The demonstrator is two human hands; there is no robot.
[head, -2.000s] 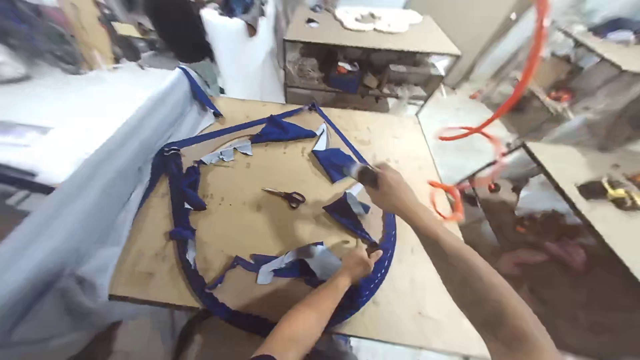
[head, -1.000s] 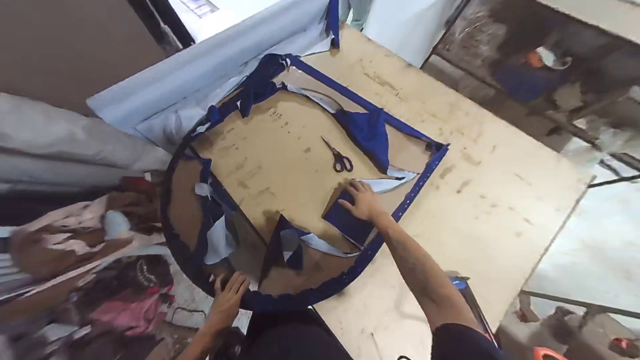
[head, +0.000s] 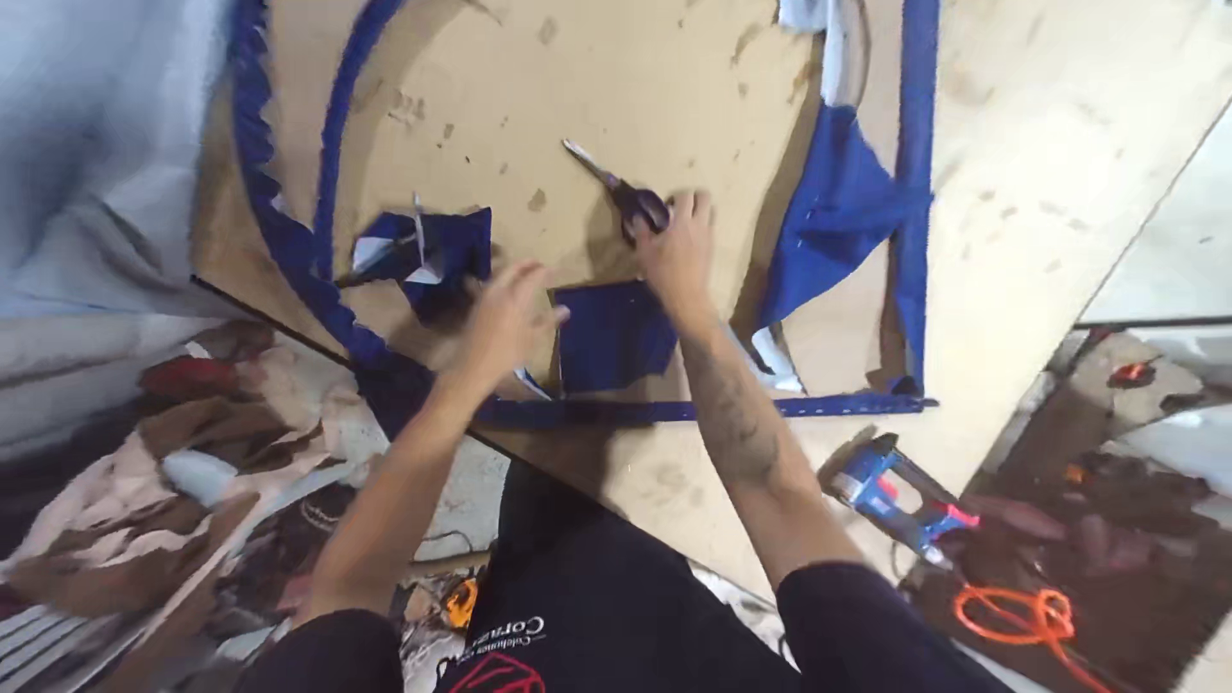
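A rounded frame edged with dark blue fabric (head: 616,412) lies on a wooden table. On the bare board inside it, scissors (head: 621,192) point up and left. My right hand (head: 679,245) is at their dark handles, fingers touching or just over them; a firm grip cannot be told. My left hand (head: 510,322), blurred, has its fingers apart and holds nothing visible. It hovers between a crumpled blue flap (head: 452,250) and a squarish blue fabric flap (head: 616,337). A larger blue flap (head: 837,212) hangs inward from the frame's right side.
A blue pneumatic stapler (head: 895,496) rests by the table's near edge, with an orange coiled hose (head: 1020,616) below it. Fabric scraps (head: 164,481) are heaped at lower left. Grey-white sheeting (head: 106,144) drapes along the left.
My right hand has moved from the blue flap to the scissors. My left hand has left the frame's rim and is now over its inner side. The view has turned and come closer.
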